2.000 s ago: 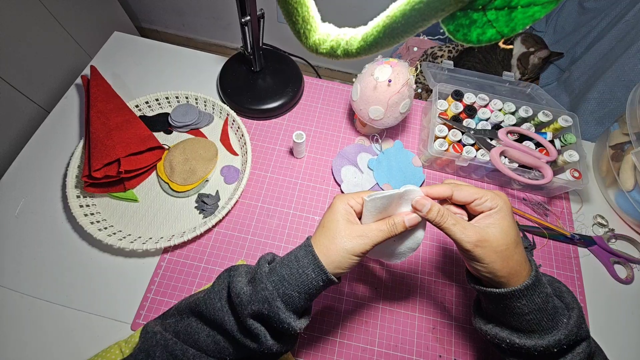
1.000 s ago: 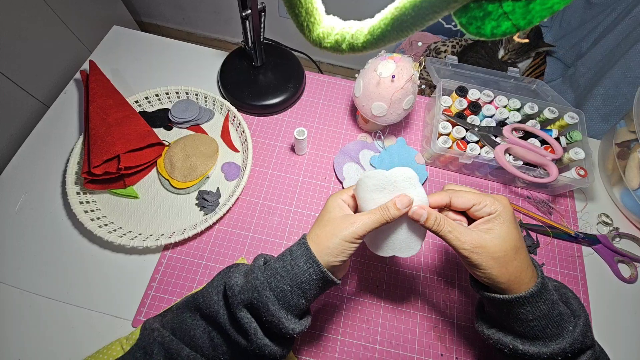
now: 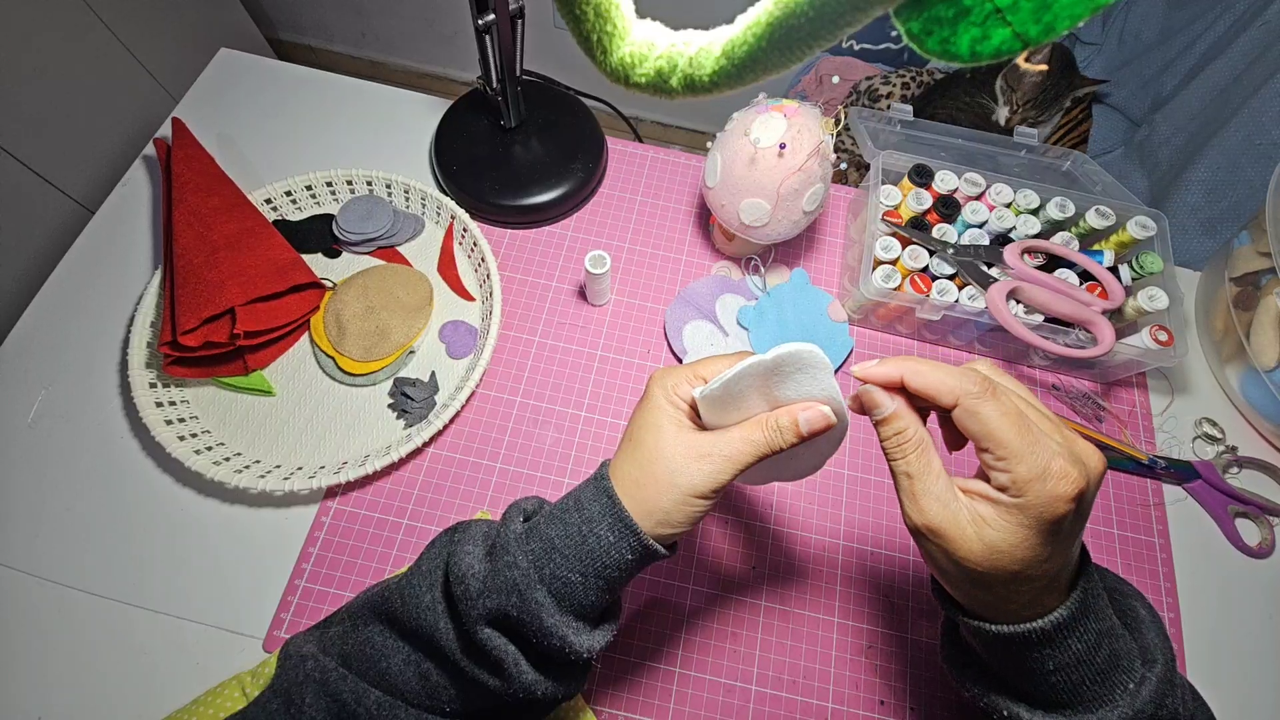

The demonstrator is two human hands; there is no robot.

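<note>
My left hand (image 3: 700,440) grips a white felt piece (image 3: 785,420) with rounded edges, thumb across its front, above the pink cutting mat (image 3: 780,640). Just right of the felt is my right hand (image 3: 980,470), its thumb and index fingertip nearly together. A needle or thread between those fingertips is too fine to make out. Behind the felt lie a blue felt shape (image 3: 797,318) and a lilac and white felt shape (image 3: 695,305). A white thread spool (image 3: 597,278) stands upright to their left.
Left, a white woven basket (image 3: 300,465) holds red felt (image 3: 225,260) and small cut pieces. A black lamp base (image 3: 520,155) and pink pincushion (image 3: 768,170) stand behind. Pink-handled scissors (image 3: 1050,300) rest on the thread box (image 3: 1010,355); purple-handled scissors (image 3: 1225,500) lie right. A cat (image 3: 1020,95) is beyond.
My right hand has come away from the white felt, which it touched in both earlier frames. The felt, seen face-on a second ago, is now tilted in my left hand.
</note>
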